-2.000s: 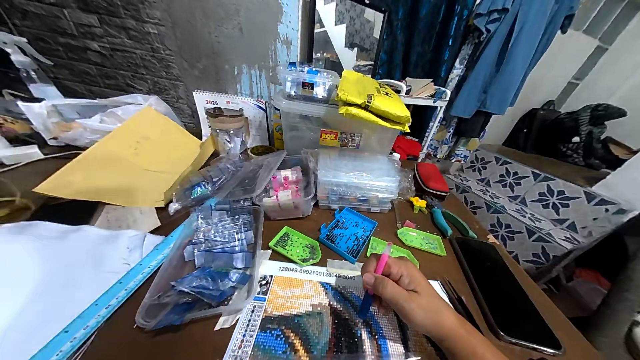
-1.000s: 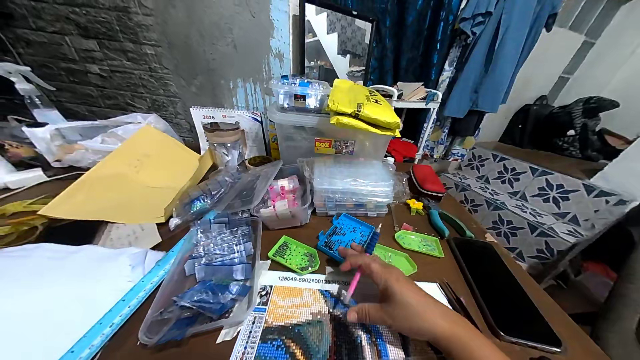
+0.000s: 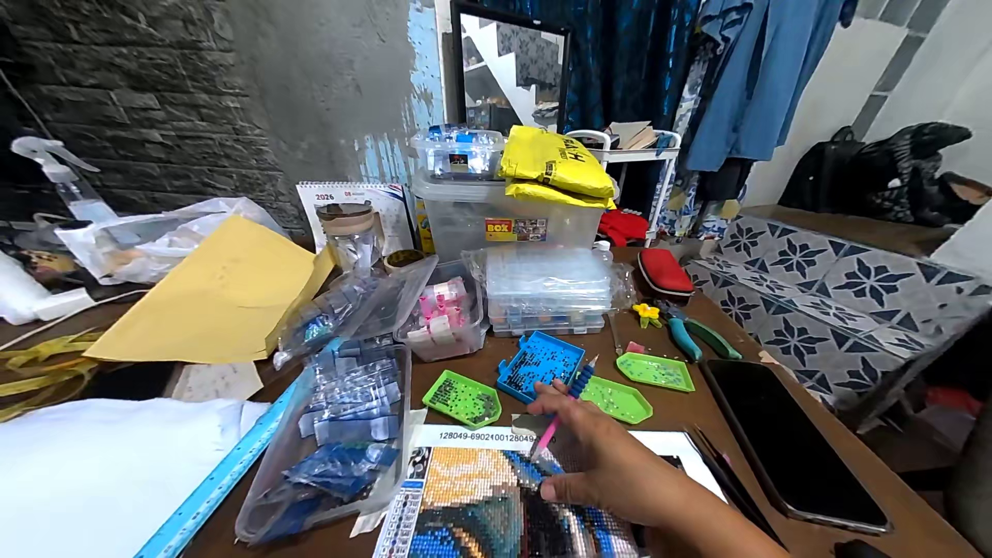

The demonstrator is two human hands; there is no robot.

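My right hand (image 3: 601, 457) is over the diamond painting canvas (image 3: 480, 496), holding a diamond painting pen (image 3: 549, 434) with a pink shaft and a dark blue ribbed grip. The pen's pale end points down at the upper part of the picture. Just beyond the fingers lies a blue bead tray (image 3: 541, 363) with dark drills. One green tray (image 3: 463, 399) sits left of it, a second green tray (image 3: 616, 399) is beside my fingers, and a third green tray (image 3: 656, 372) lies farther right. My left hand is out of view.
An open plastic container (image 3: 329, 465) of small bags is left of the canvas, beside a light blue ruler (image 3: 232, 473). Pink packets (image 3: 440, 310) and a stack of clear cases (image 3: 549, 287) stand behind. Tweezers (image 3: 732, 480), a smartphone (image 3: 794, 442) and pliers (image 3: 697, 333) lie to the right.
Two seconds ago the pen's dark blue grip pointed down at the canvas; now its pale end does. The fingers have spread apart since then.
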